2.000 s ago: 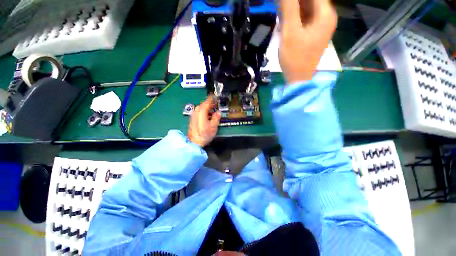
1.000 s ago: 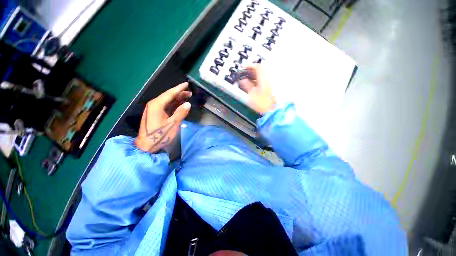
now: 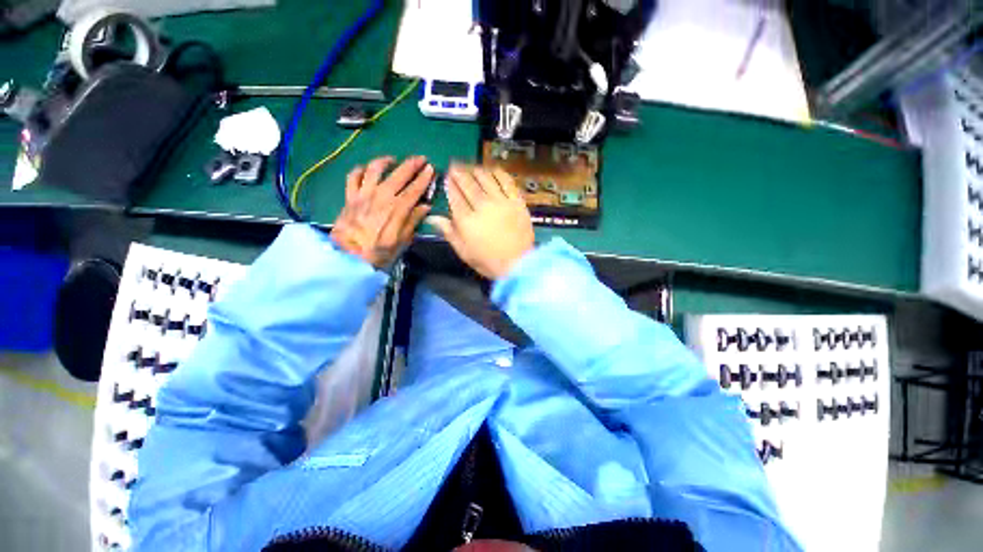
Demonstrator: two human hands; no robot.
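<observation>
My left hand (image 3: 383, 210) is over the bench edge, left of the fixture, with its fingers bent forward. My right hand (image 3: 487, 219) is beside it, palm down, its fingers by the left side of the fixture nest (image 3: 555, 173). A small pale bit shows between the two hands; whether either hand holds a part is hidden. The brown-gold nest shows no modules on its visible part. The paired silvery clamps (image 3: 590, 126) are above it. The black fixture frame (image 3: 539, 81) stands behind.
Foam trays with dark parts lie at the left (image 3: 232, 270) and right (image 3: 798, 453) of my lap, another at the far right (image 3: 949, 205). A digital timer (image 3: 450, 99), blue hose (image 3: 285, 151), white scrap (image 3: 250, 130), two loose modules (image 3: 247, 167) and tape dispenser (image 3: 113, 135) are left of the fixture.
The view has swung back from the right tray to the bench. My right hand has left the tray and is now beside my left hand near the fixture. The nest's two earlier modules are gone.
</observation>
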